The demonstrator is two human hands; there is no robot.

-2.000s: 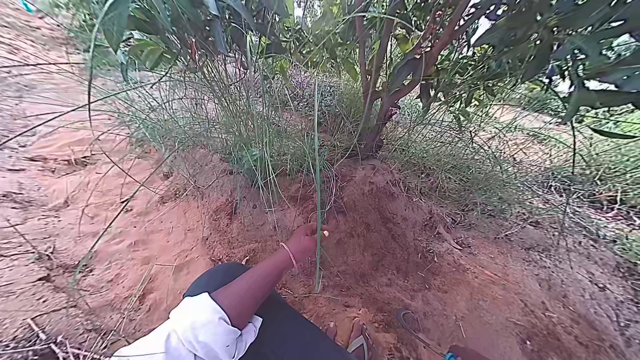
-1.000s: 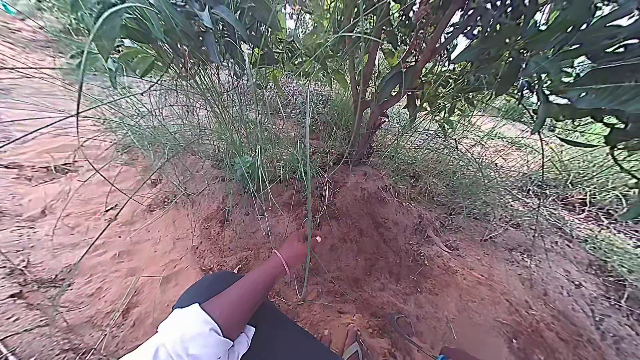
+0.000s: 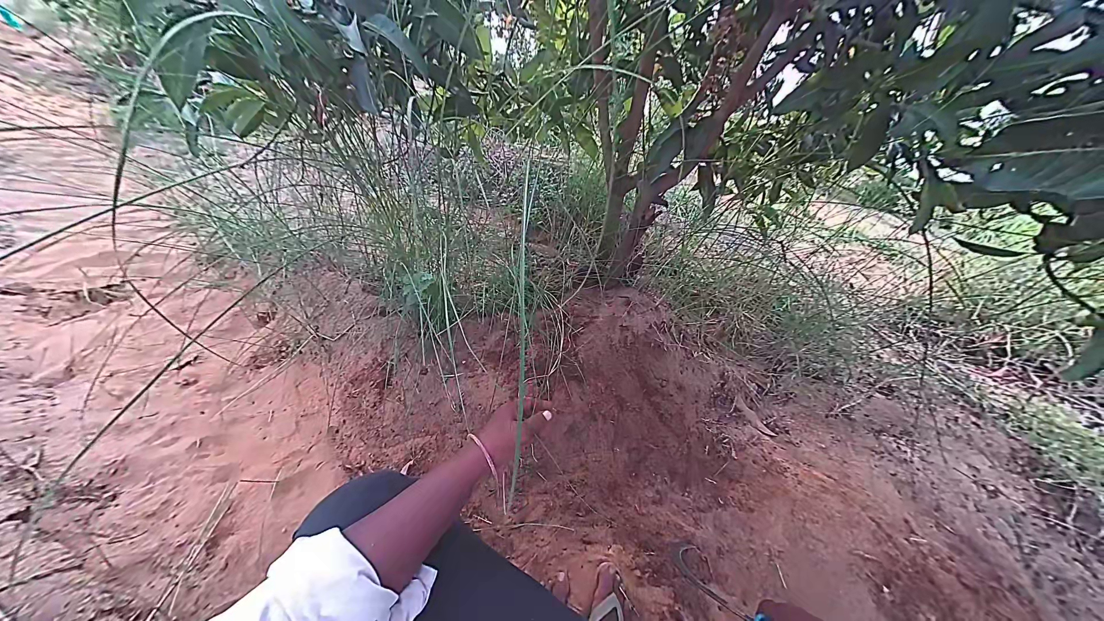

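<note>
My left hand (image 3: 517, 424), with a thin band at its wrist, reaches to the reddish soil bank (image 3: 638, 388) below the small tree. A tall green grass blade (image 3: 523, 285) stands upright in front of it; whether the fingers grip anything is unclear. At the bottom edge, my right hand (image 3: 780, 611) is only partly in view, beside a bit of blue at the end of a curved, thin metal tool, perhaps a sickle (image 3: 703, 585). Its fingers are mostly cut off by the frame.
A small tree trunk (image 3: 625, 233) rises from the top of the bank, with leafy branches hanging low. Grass tufts (image 3: 431, 285) grow around its base. My bent knee (image 3: 371, 500) and a sandaled foot (image 3: 608, 595) are near the bottom. Sandy ground (image 3: 172, 414) lies left.
The view has shifted slightly. My left hand stays low at the soil bank, and the curved tool remains near the bottom edge.
</note>
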